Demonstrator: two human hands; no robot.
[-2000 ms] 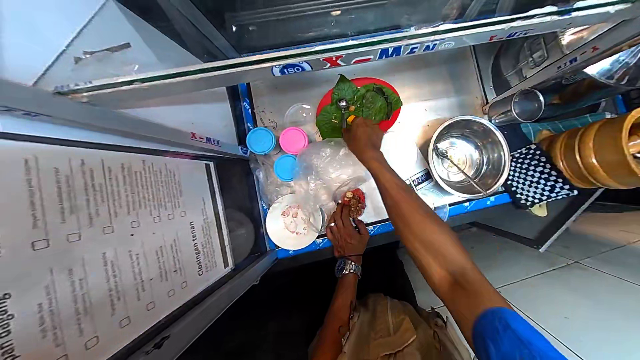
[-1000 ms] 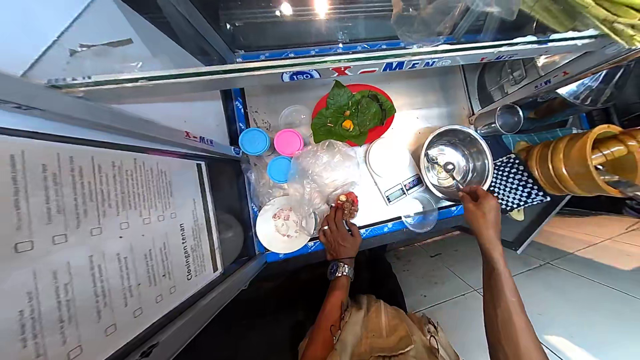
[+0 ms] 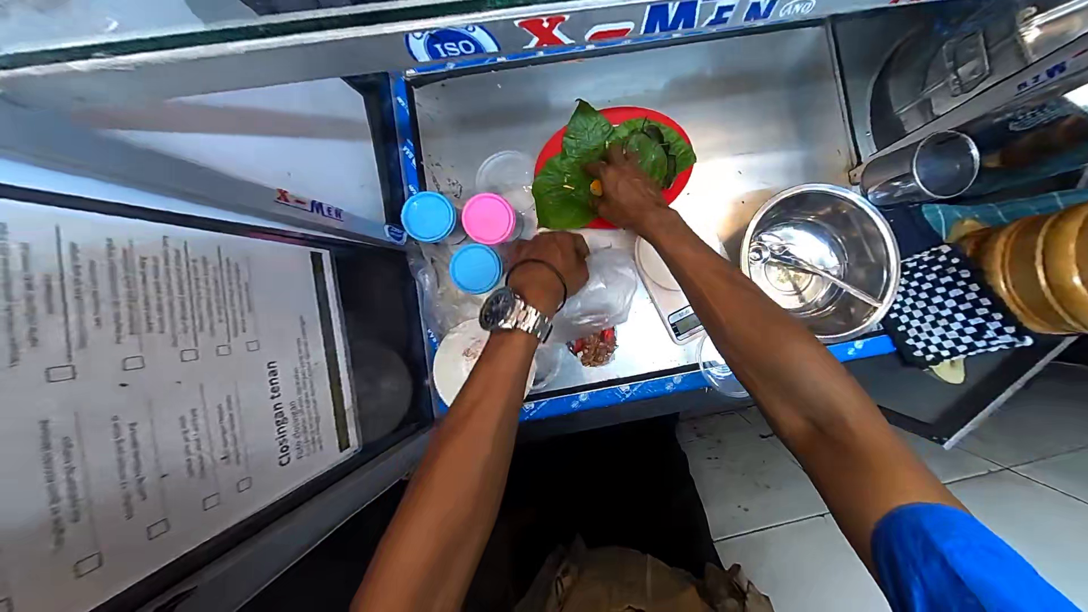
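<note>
My right hand [image 3: 627, 189] reaches onto green leaves [image 3: 563, 189] lying on a red plate [image 3: 627, 114]; its fingertips are beside a small orange-yellow item [image 3: 596, 187], and whether they grip it is unclear. My left hand [image 3: 551, 265], with a wristwatch [image 3: 513, 314], is at the near-left side of the plate, above clear plastic bags [image 3: 605, 289]; its fingers are partly hidden. Below the bags lies a small heap of red and brown food pieces [image 3: 593, 348]. A metal spoon or ladle [image 3: 820, 274] rests in the steel pot [image 3: 884, 223] on the right.
Blue-lidded jars [image 3: 428, 217] and a pink-lidded jar [image 3: 489, 218] stand left. A white plate [image 3: 459, 361] sits near the front-left corner. A digital scale [image 3: 682, 325] is partly under my right arm. Right of the pot are a checkered cloth [image 3: 952, 297] and a steel cup [image 3: 945, 166].
My right hand has moved from the spoon in the pot to the leaves. My left hand has left the red and brown food pieces and moved forward to the plate's near-left side.
</note>
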